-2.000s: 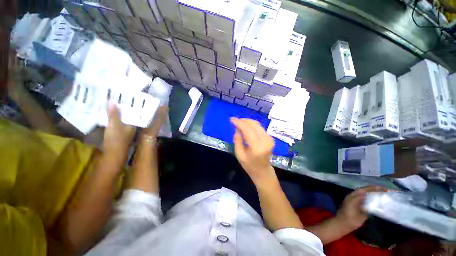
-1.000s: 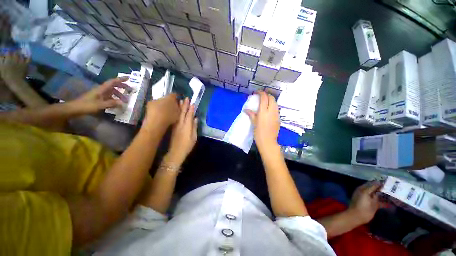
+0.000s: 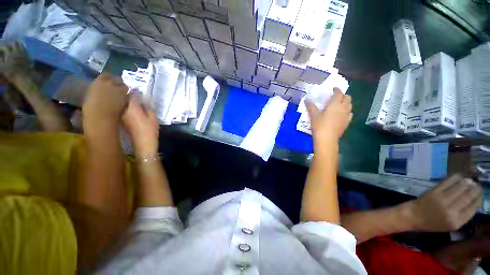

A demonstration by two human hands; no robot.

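Note:
A white pouch [image 3: 266, 129] lies across the blue mat [image 3: 236, 115], its lower end over the bench edge. My right hand [image 3: 331, 115] pinches white leaflets [image 3: 322, 92] at the mat's right, thumb and fingers on either side. My left hand [image 3: 142, 122], blurred, reaches far left beside a neighbour's hand; its fingertips are unclear, so I cannot tell if it holds anything. A white handheld device [image 3: 207, 105] lies left of the mat. More folded leaflets [image 3: 174, 94] lie fanned between it and my left hand.
A wall of stacked cartons [image 3: 204, 43] stands behind the mat. Upright cartons [image 3: 438, 94] stand at right, with one carton [image 3: 407, 43] apart behind. A larger open box [image 3: 411, 160] lies in front of them. A person in yellow works at left, one in red at right.
My right hand has let go of the pouch on the mat and moved right onto the leaflets. My left hand has moved left, away from the device. The fanned leaflets there are more exposed.

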